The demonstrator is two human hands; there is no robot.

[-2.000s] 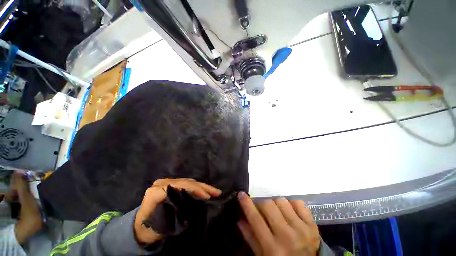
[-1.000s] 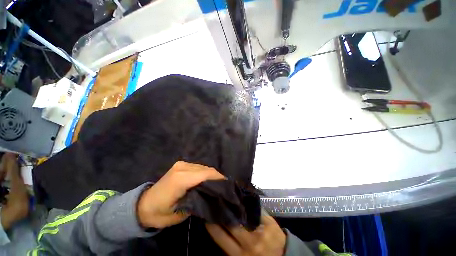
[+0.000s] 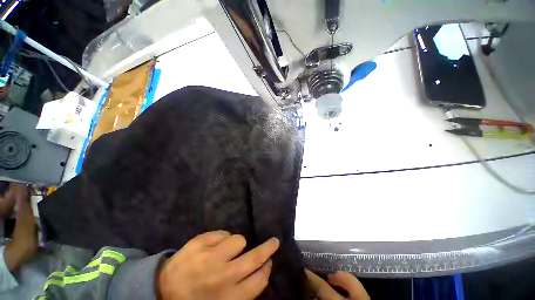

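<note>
A dark mottled garment piece (image 3: 182, 164) lies spread left of the needle, its right edge running from the presser foot (image 3: 297, 112) down to the table's front edge. My left hand (image 3: 220, 266) rests on the cloth near the bottom, index finger extended on it; whether it pinches any cloth cannot be told. My right hand (image 3: 337, 286) is at the bottom edge, partly cut off, beside the cloth's lower right edge; its fingertips are partly hidden by the cloth.
A phone (image 3: 450, 67) and red and yellow snips (image 3: 493, 127) lie to the right on the machine table. A ruler strip (image 3: 387, 262) follows the front edge. A tan packet (image 3: 124, 96) and white box (image 3: 67, 119) are left. Another person's arm (image 3: 23, 228) shows far left.
The bunched cloth at my hands is now laid flatter. My left hand has moved down and lies on top of the cloth. My right hand has moved lower right, partly out of view.
</note>
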